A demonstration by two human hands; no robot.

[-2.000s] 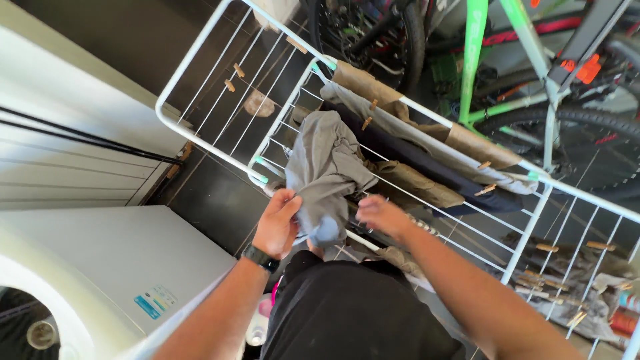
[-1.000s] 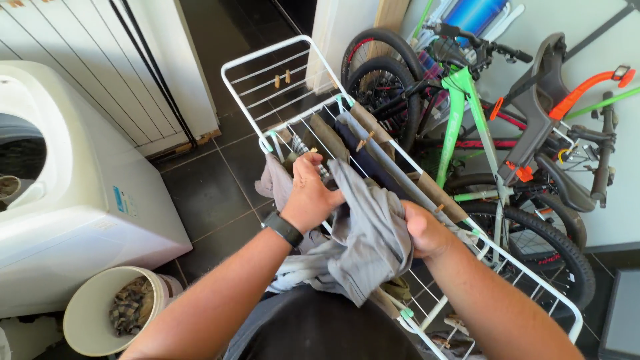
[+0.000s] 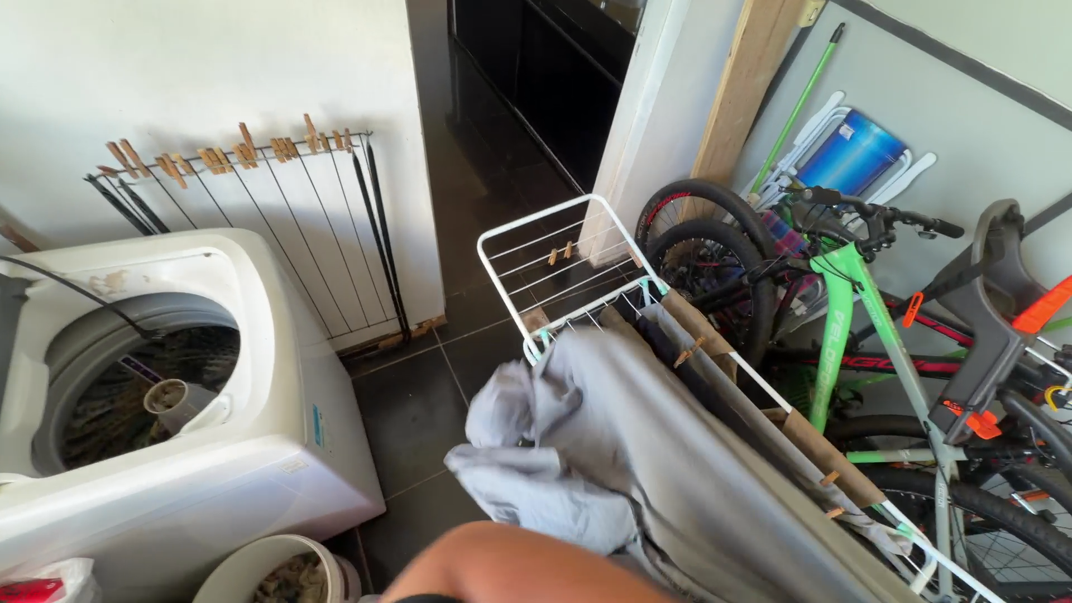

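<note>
A grey cloth garment [image 3: 653, 419] is spread lengthwise over the white wire drying rack [image 3: 536, 213], blurred along its right part. Its paler, bunched part [image 3: 544, 494] hangs at the rack's left side. At the bottom edge a bare forearm crosses beneath the cloth, with a dark band at its lower edge. Neither of my hands shows, so what they hold cannot be seen. Other garments hang on the rack beyond the grey one, fastened with wooden clothespins [image 3: 688, 352]. Two more clothespins [image 3: 561, 253] sit on the rack's far end wires.
An open top-loading washing machine [image 3: 276, 486] stands at left, with a white bucket [image 3: 339, 569] in front. A folded black rack [image 3: 368, 218] with clothespins leans on the wall. Bicycles [image 3: 837, 335] stand close along the drying rack's right side. Dark floor tiles [image 3: 410, 427] show between machine and rack.
The grey garment, bunched between both hands a second ago, now lies stretched out along the rack. Both hands have left the view. The view has tilted up.
</note>
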